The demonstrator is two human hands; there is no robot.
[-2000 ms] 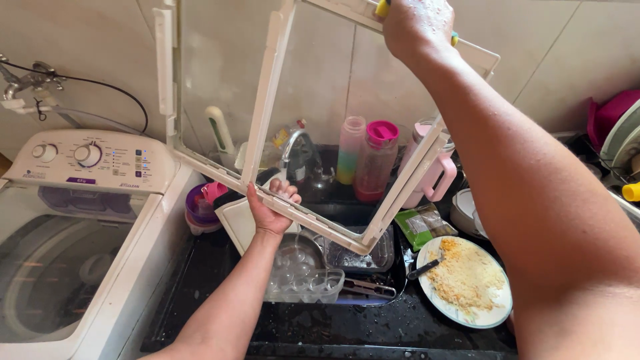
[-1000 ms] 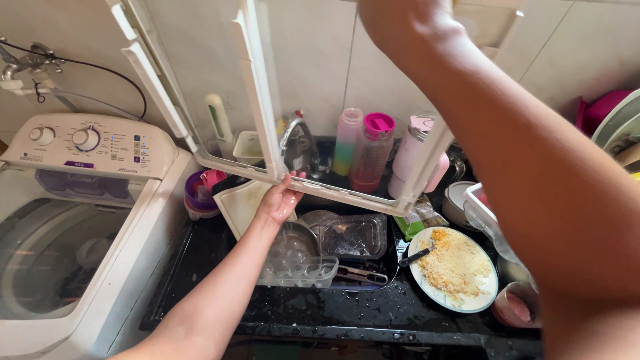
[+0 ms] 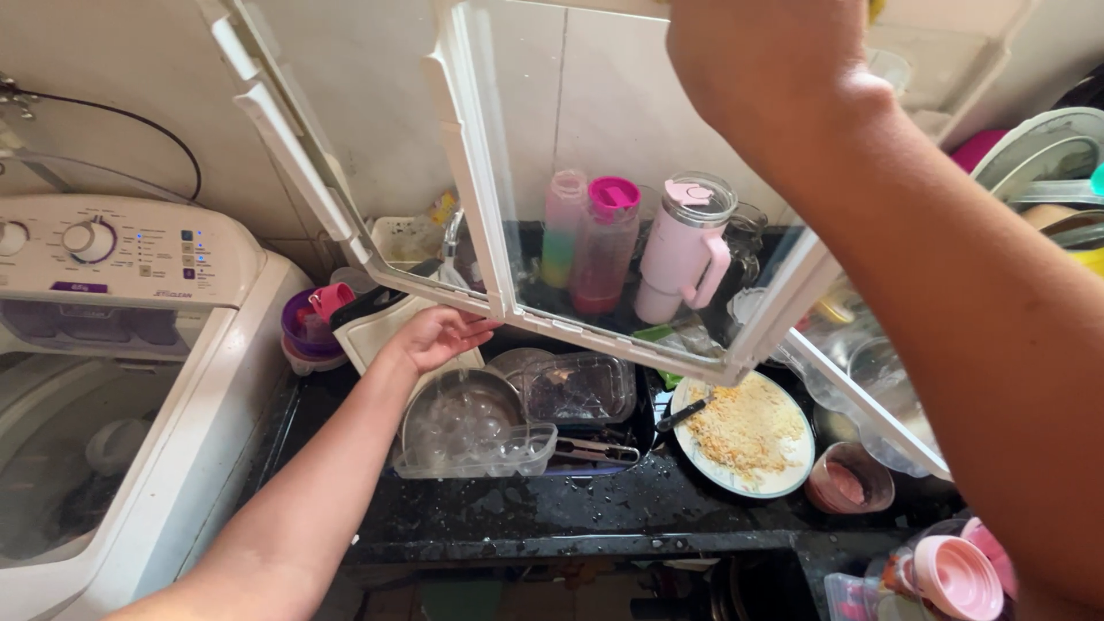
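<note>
A clear glass shelf with a white plastic frame (image 3: 470, 155) hangs tilted over the sink. My left hand (image 3: 440, 338) is at its lower edge, palm up, fingertips against the underside of the frame. Water runs near this hand from the metal faucet (image 3: 452, 233), which is partly behind the shelf. At the upper part of the shelf is my right hand (image 3: 768, 43), cut off by the top of the view. A bit of a yellow sponge (image 3: 876, 9) shows beside it; its fingers are hidden. Below lie a clear egg tray (image 3: 483, 457) and a clear plastic container (image 3: 580, 388).
A washing machine (image 3: 129, 250) stands at left. Behind the shelf are a pink tumbler (image 3: 681, 250) and bottles (image 3: 604, 250). A plate of rice (image 3: 746, 435) and a pink-stained cup (image 3: 849, 483) sit on the black counter (image 3: 535, 517). A clear white-edged bin (image 3: 871, 397) is at right.
The shelf has tilted and my right hand has moved up toward the frame's top edge. My left hand has slid from gripping over the bottom bar to its underside.
</note>
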